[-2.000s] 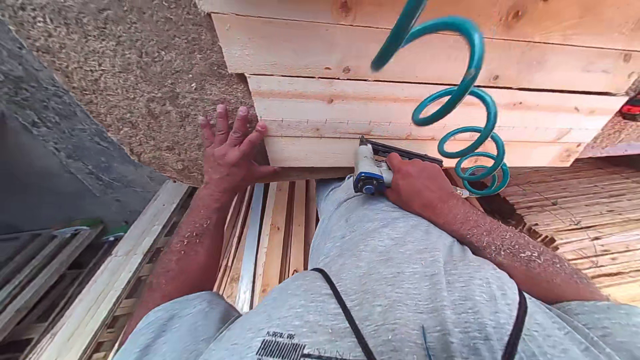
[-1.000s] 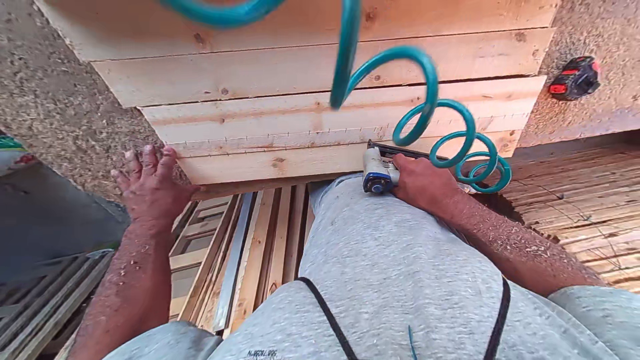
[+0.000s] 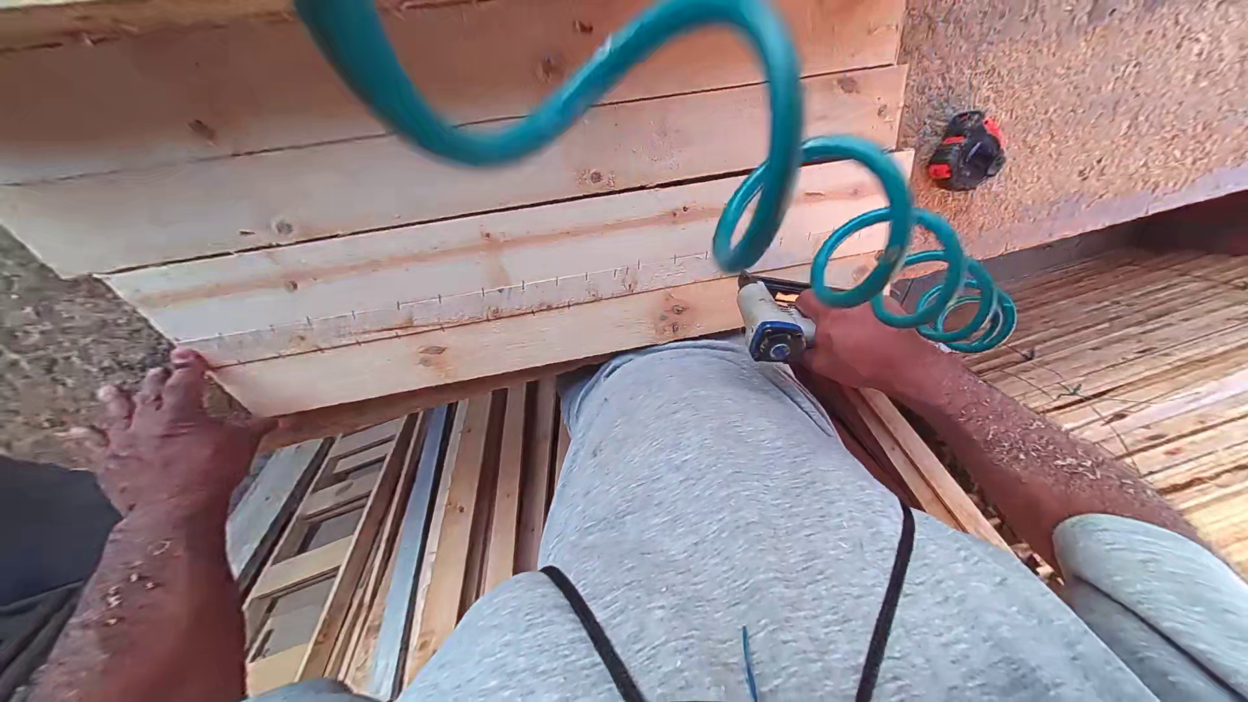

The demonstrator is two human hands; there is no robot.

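Observation:
My left hand rests with spread fingers on the particle board, by the left end of the nearest planks, and holds nothing. My right hand grips a pneumatic nailer, whose nose is at the right part of the front plank. A teal coiled air hose loops above the boards and runs down beside my right hand. Several pale wooden planks lie side by side before me. A row of short marks runs along a thin strip near the front edge.
A black and red tape measure lies on the particle board at the right. Stacked wooden slats are at the lower right. Below the table's front edge stand long boards and slatted wooden frames at the lower left.
The view has shifted to the right along the planks, bringing in the tape measure. My left hand has moved from the planks' corner onto the particle board beside it. The nailer remains in my right hand.

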